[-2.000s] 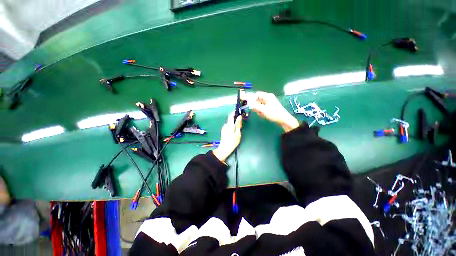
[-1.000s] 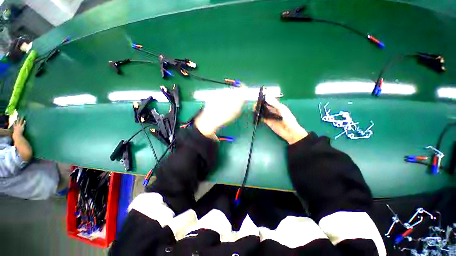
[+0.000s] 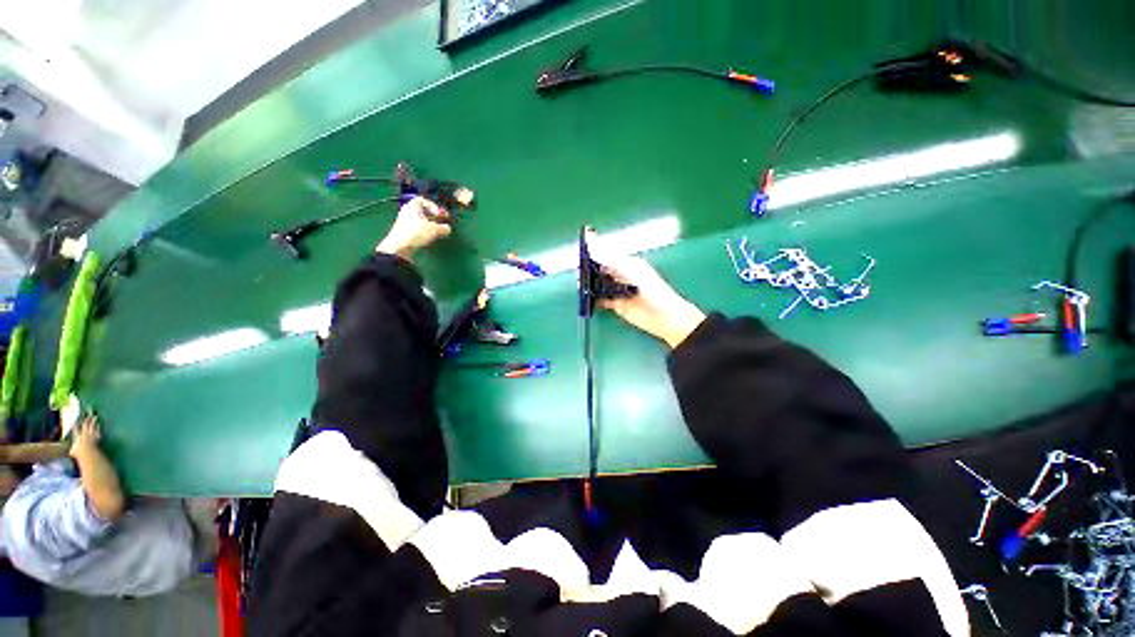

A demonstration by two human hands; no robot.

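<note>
My right hand (image 3: 650,302) holds a black clamp (image 3: 589,276) upright near the middle of the bench. Its cable (image 3: 591,411) hangs down over the front edge to a red-and-blue tip. My left hand (image 3: 413,229) is stretched out to the far left, with its fingers at a cluster of black clamps (image 3: 436,193); whether they grip one cannot be told. Silver wire springs (image 3: 803,275) lie loose to the right of my right hand. Another black clamp (image 3: 478,326) with a pale mouth lies beside my left sleeve.
Clamps with cables lie on the far green surface (image 3: 647,137). Silver springs (image 3: 1102,548) heap at the lower right, with a red-and-blue tip near them. A far tray (image 3: 498,15) holds silver pieces. A person's arm (image 3: 97,470) is at the left edge. A red bin (image 3: 229,566) shows partly at lower left.
My left hand has left the clamp in front of me and reached up and left to the cluster. My right hand now holds that clamp alone. The camera view has shifted.
</note>
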